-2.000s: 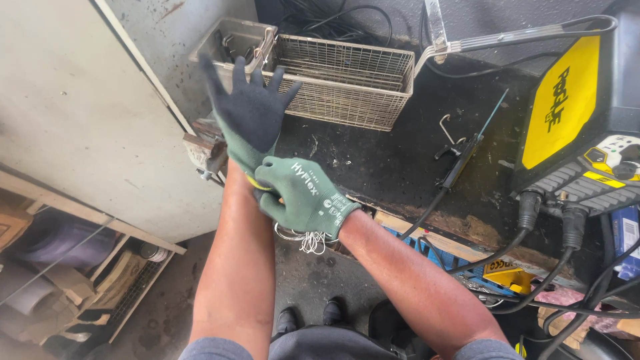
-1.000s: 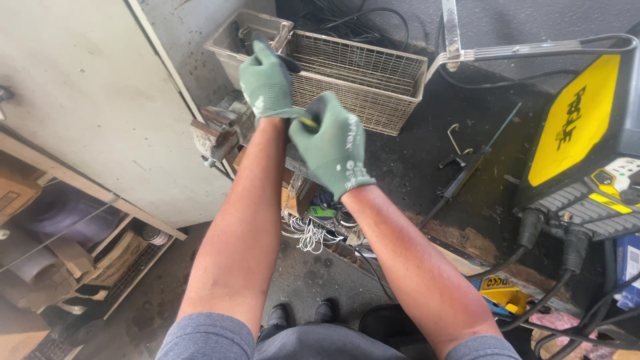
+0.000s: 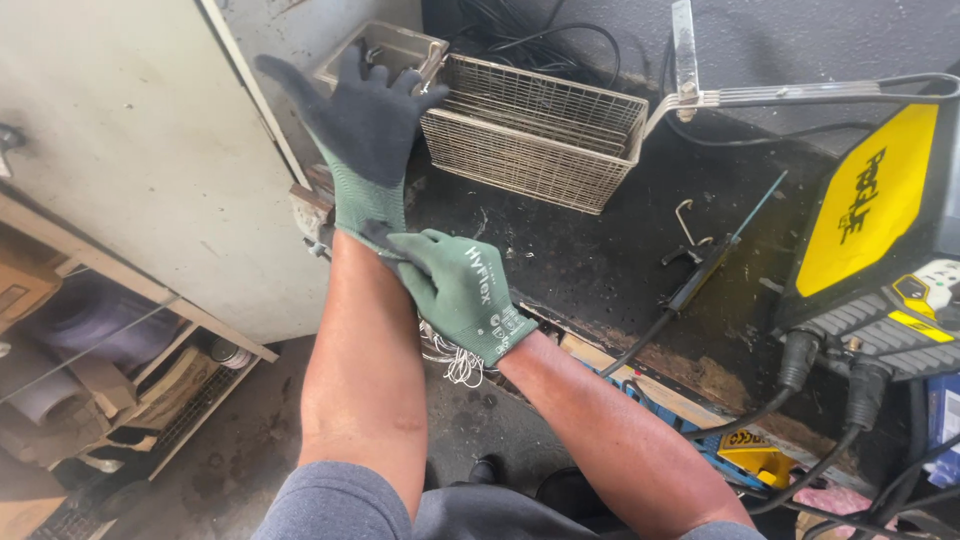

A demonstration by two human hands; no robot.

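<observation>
Both hands wear green knit work gloves with black coated palms. My left hand (image 3: 367,131) is raised, palm showing, fingers spread, with nothing in it, in front of a small metal tray (image 3: 379,49). At its wrist, my right hand (image 3: 457,289) pinches the cuff of the left glove (image 3: 371,206) between thumb and fingers. Beyond them a wire mesh fryer basket (image 3: 532,142) with a long handle (image 3: 787,94) rests on the black workbench. Right of my hands lies an electrode holder (image 3: 697,277) with a rod clamped in it, beside a bent metal hook (image 3: 684,221).
A yellow and black welding machine (image 3: 870,202) stands at the right with thick cables (image 3: 810,469). A bench vise (image 3: 311,214) is at the bench's left edge. Shelving (image 3: 135,292) with boxes and rolls is at the lower left. White wire (image 3: 465,367) hangs below the bench edge.
My left hand has turned from back to palm and its fingers have spread since one second ago. My right hand has moved from near the left hand's base to the glove cuff.
</observation>
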